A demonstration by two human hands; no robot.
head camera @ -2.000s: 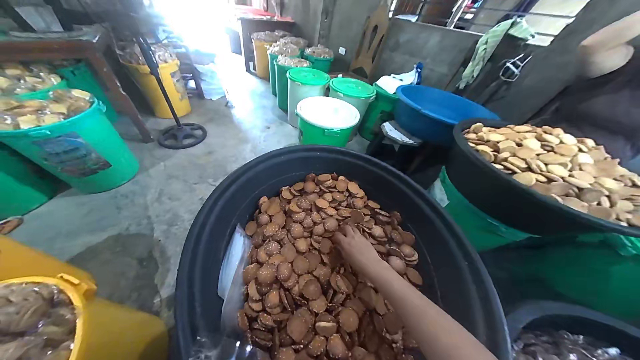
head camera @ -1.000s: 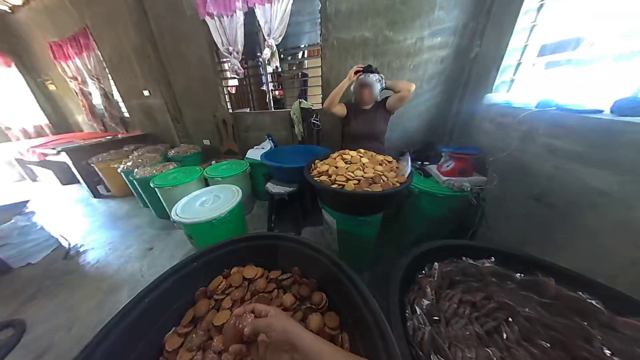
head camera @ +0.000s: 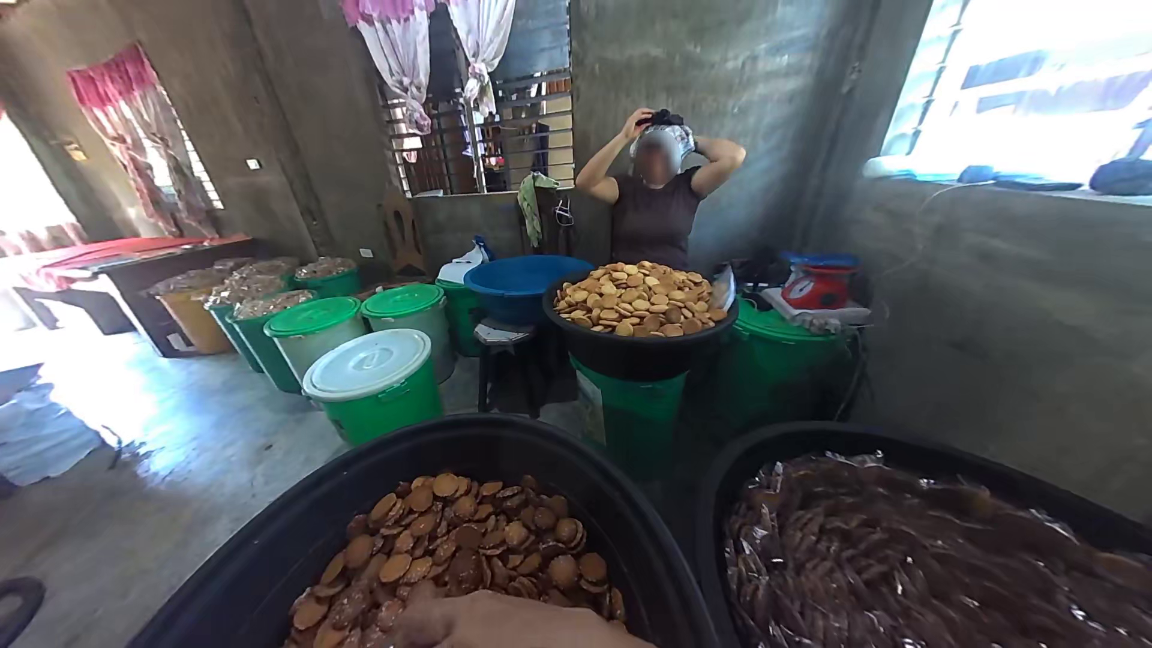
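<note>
Round brown cookies (head camera: 450, 531) fill much of a large black plastic tub (head camera: 531, 434) at the bottom centre. My right hand (head camera: 513, 621) reaches in from the bottom edge and lies over the cookies; its fingers are blurred and cut off by the frame, so whether it holds any is hidden. My left hand is out of view. Beside this tub, at the right, another black tub (head camera: 810, 432) holds many clear plastic packs of dark cookies (head camera: 900, 549). Farther back, a black basin (head camera: 621, 360) heaped with paler cookies (head camera: 639, 297) rests on a green bucket (head camera: 630, 409).
A person (head camera: 657, 198) behind the basin has both hands raised to their head covering. Lidded buckets (head camera: 382, 405), a blue basin (head camera: 522, 279) on a stool (head camera: 504, 335) and bagged goods (head camera: 261, 301) stand at the left. A red scale (head camera: 817, 290) sits at the right.
The view has swung to the right and up since the earliest frame. My right hand, raised slightly over the cookies one second ago, is now lower, at the frame's bottom edge.
</note>
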